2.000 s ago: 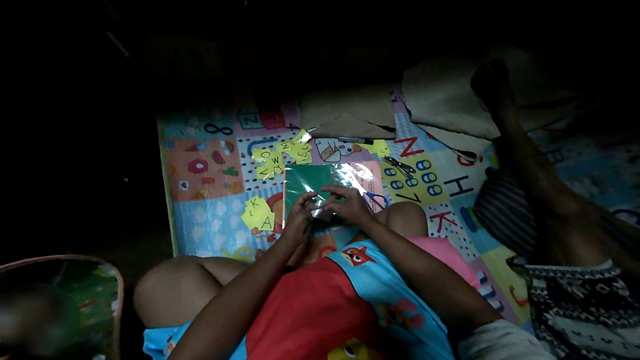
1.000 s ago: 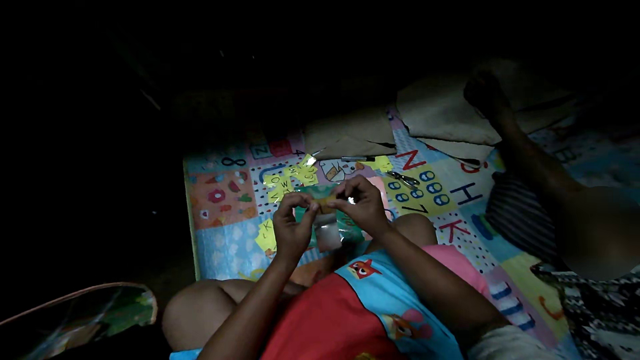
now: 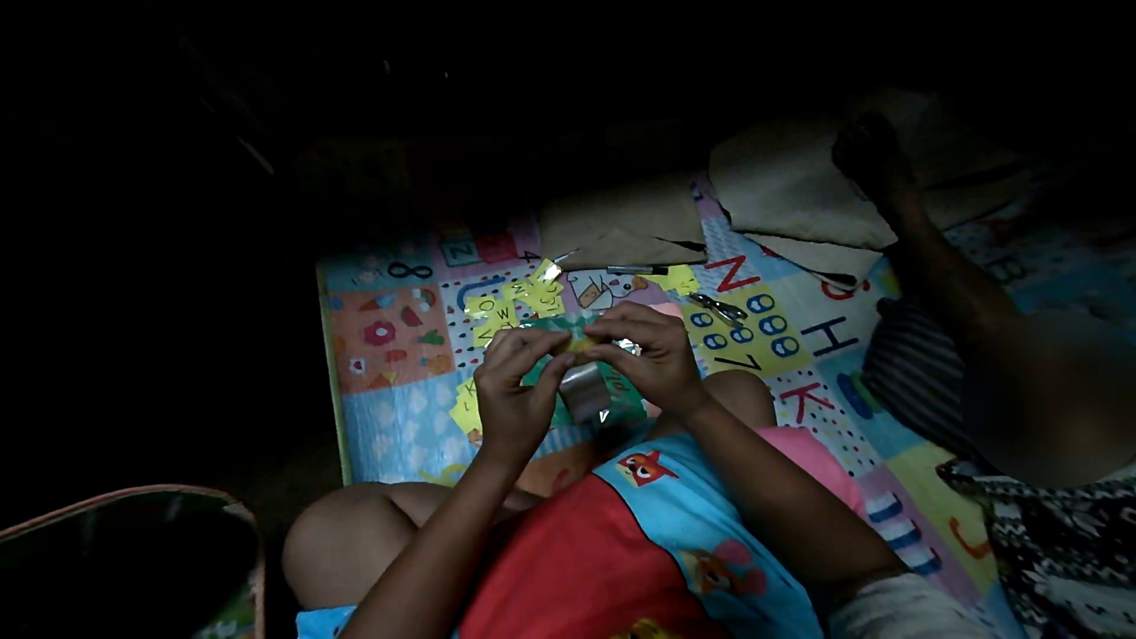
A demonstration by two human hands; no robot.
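Note:
My left hand (image 3: 519, 382) and my right hand (image 3: 648, 355) meet above my lap, fingertips pinching a small yellow piece (image 3: 581, 344) between them, seemingly paper. Just below it hangs a clear, shiny strip (image 3: 586, 395), perhaps tape or plastic film; where it joins the yellow piece is hard to tell. Under the hands lies a green sheet (image 3: 541, 342) with a glossy surface. Yellow paper pieces bearing letters (image 3: 497, 315) are scattered beyond and left of it, and more yellow pieces (image 3: 682, 279) lie to the right.
Scissors (image 3: 719, 309) and a dark pen (image 3: 637, 270) rest on the printed play mat (image 3: 399, 337). Brown cardboard or paper (image 3: 621, 222) lies at the far side, with larger sheets (image 3: 799, 195) at the right. Another person (image 3: 958, 275) is close on my right. A rimmed object (image 3: 257, 568) stands lower left.
Two seconds ago my hands were low over the green sheet; they now hold the yellow piece up between them, with the shiny strip below it. The view has shifted somewhat.

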